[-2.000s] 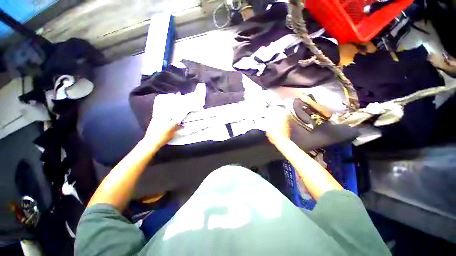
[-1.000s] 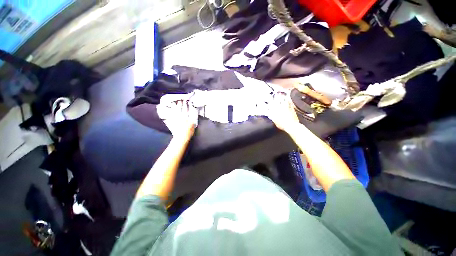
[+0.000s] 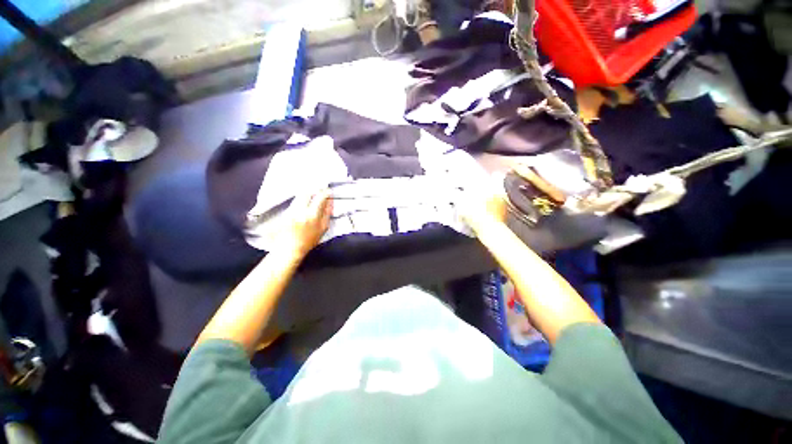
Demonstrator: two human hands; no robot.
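A part-sewn dark garment piece (image 3: 373,139) with white areas (image 3: 382,192) lies spread on the padded pressing board (image 3: 178,221). My left hand (image 3: 308,217) rests on the left part of the white area near the board's front edge. My right hand (image 3: 483,205) is at its right end. Both hands are overexposed, so whether the fingers grip the cloth or lie on it cannot be told. The steam iron (image 3: 530,195) rests at the right end of the board, just right of my right hand and apart from it.
A pale steam hose (image 3: 695,169) and a hanging cord (image 3: 556,100) meet beside the iron. A blue-and-white box (image 3: 280,74) and dark pieces (image 3: 478,87) lie behind. A red basket (image 3: 590,43) is upper right, a blue crate (image 3: 512,325) below the board, dark cloth (image 3: 104,208) left.
My left hand has shifted along the white area, and the cloth at the left is spread wider than a second ago. My right hand stays near the right end. The camera view has shifted slightly.
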